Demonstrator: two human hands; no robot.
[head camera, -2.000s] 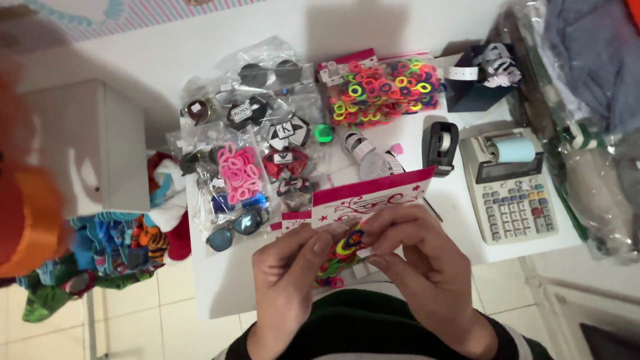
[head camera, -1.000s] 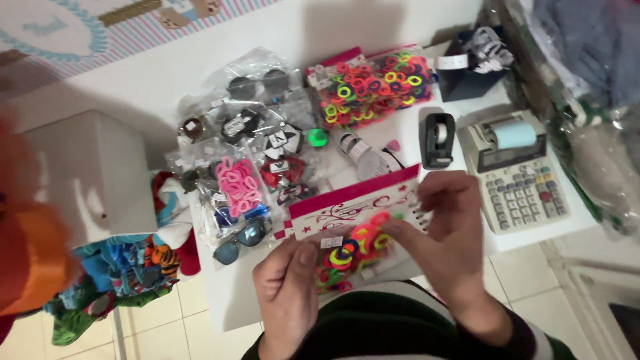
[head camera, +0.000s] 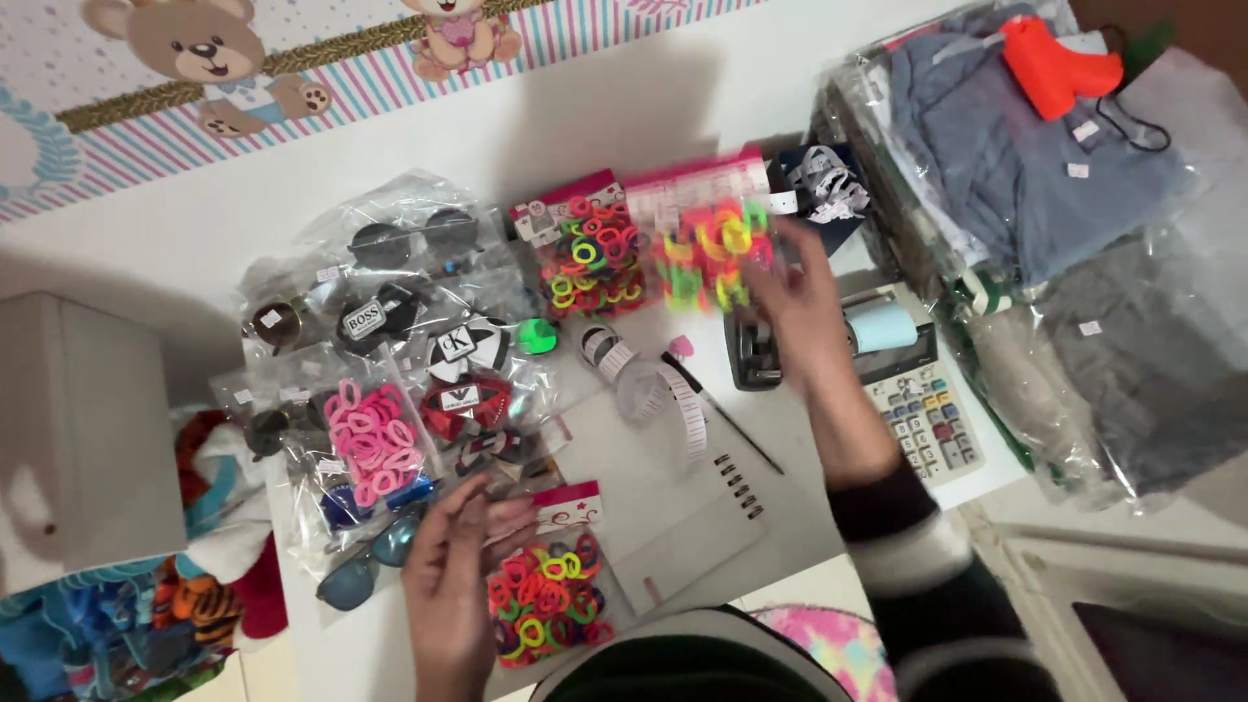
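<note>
My right hand (head camera: 799, 302) holds a blurred bag of colourful hair elastics (head camera: 714, 249) by its right side, at the back of the white table beside another such bag (head camera: 588, 249). My left hand (head camera: 463, 565) has its fingers apart at the left edge of a third bag of elastics (head camera: 548, 595) near the front edge; whether it grips that bag I cannot tell. Behind this bag lie a spiral notebook (head camera: 682, 546), a black pen (head camera: 726, 414) and a curled strip of white labels (head camera: 634, 380).
Bagged sunglasses (head camera: 419, 239) and pink elastics (head camera: 370, 439) cover the table's left. A tape dispenser (head camera: 753, 351), a printing calculator (head camera: 926, 419) and a dark box of paper strips (head camera: 829, 190) stand at right, beside bagged clothes (head camera: 1033, 175). A white cabinet (head camera: 88, 429) is far left.
My right hand has moved away to the back of the table with a bag of elastics. Both hands were together at a bag near the front before. The view has shifted.
</note>
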